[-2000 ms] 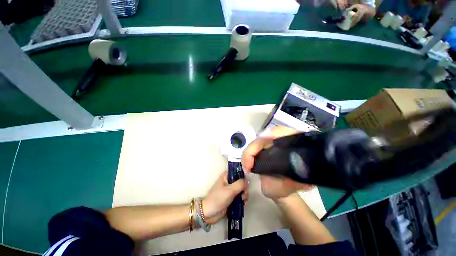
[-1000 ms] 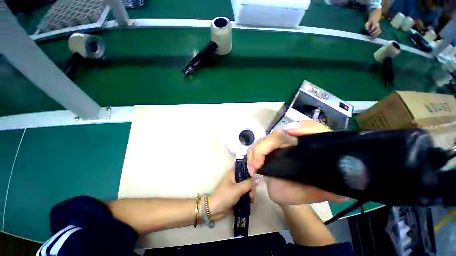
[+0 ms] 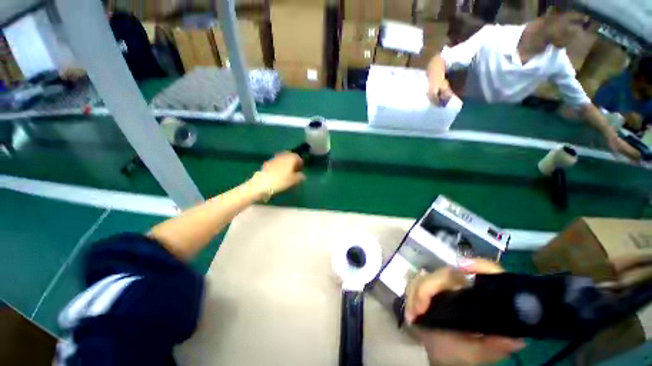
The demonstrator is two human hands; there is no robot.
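My left hand (image 3: 283, 171) reaches over the green belt and is closed around the black handle of a cream hair dryer (image 3: 317, 137). My right hand (image 3: 447, 314) holds the thick black electric screwdriver (image 3: 529, 304), large and blurred at the lower right; its bit cannot be made out. Another hair dryer (image 3: 352, 325) lies on the beige mat (image 3: 286, 286), its round opening facing up and its black handle pointing towards me. No hand touches it.
The screw feeder (image 3: 457, 239) stands just beyond my right hand, with a carton (image 3: 608, 246) to its right. More hair dryers (image 3: 557, 161) lie on the belt (image 3: 429, 168). A white bin (image 3: 407, 100) and a person (image 3: 515, 61) are across it. A metal post (image 3: 129, 107) rises at left.
My left hand has let go of the dryer on the mat and reached forward to one on the belt. My right hand and the screwdriver have moved off the mat dryer's handle. The view has tilted up.
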